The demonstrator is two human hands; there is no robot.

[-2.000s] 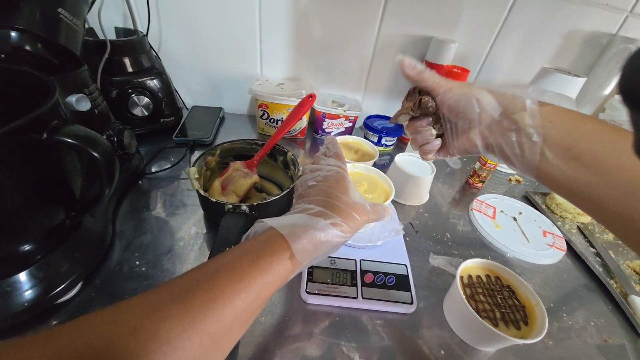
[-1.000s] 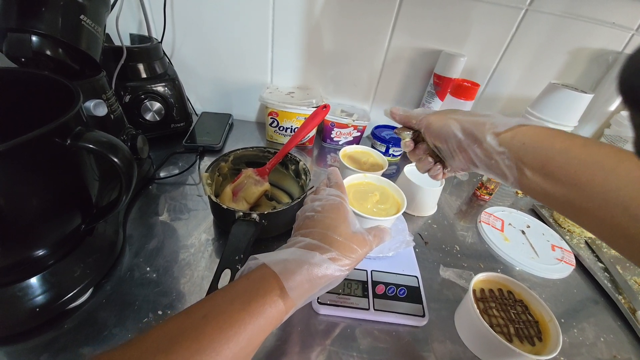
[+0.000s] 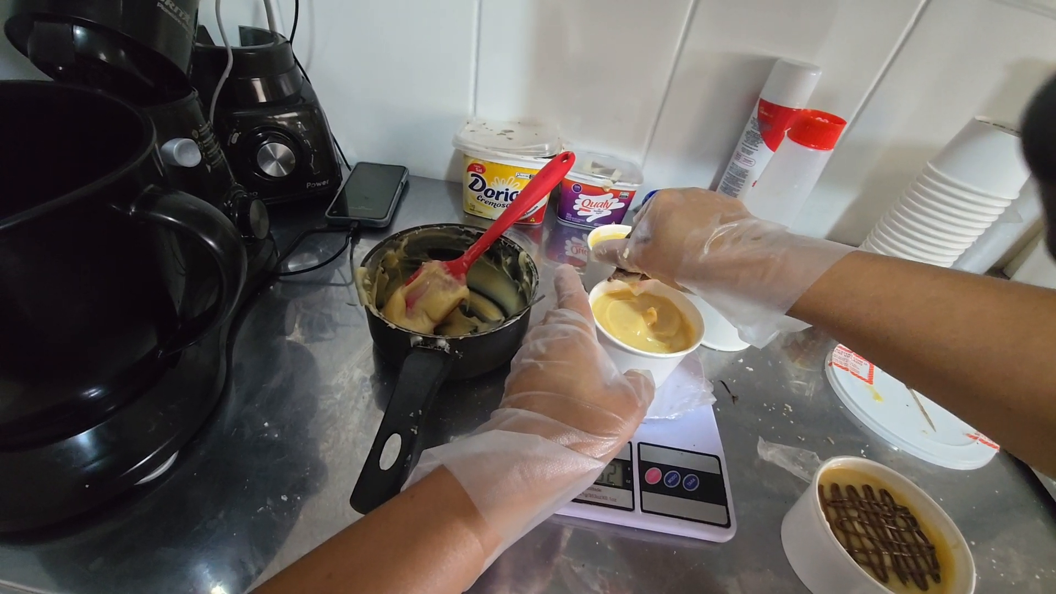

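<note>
My left hand (image 3: 577,379), in a clear plastic glove, lies against the near left side of a white cup of yellow cream (image 3: 648,322) on a digital kitchen scale (image 3: 685,495). My right hand (image 3: 701,239), gloved too, is over the cup's far rim, its fingers closed around something dark brown that mostly stays hidden. Behind it, a second cup of yellow cream (image 3: 609,234) is partly covered. Left of my left hand stands a black saucepan (image 3: 450,351) with thick cream and a red spatula (image 3: 516,210) in it.
A cup with brown crisscross lines (image 3: 887,528) sits front right, near a white lid (image 3: 899,412). Margarine tubs (image 3: 511,177), a phone (image 3: 368,195) and spray cans (image 3: 767,124) stand along the wall. Stacked white cups (image 3: 949,190) are at right, a black mixer (image 3: 74,289) at left.
My right hand has come down from above the cups to the rim of the cup on the scale. My left hand remains beside that cup. The view has shifted somewhat.
</note>
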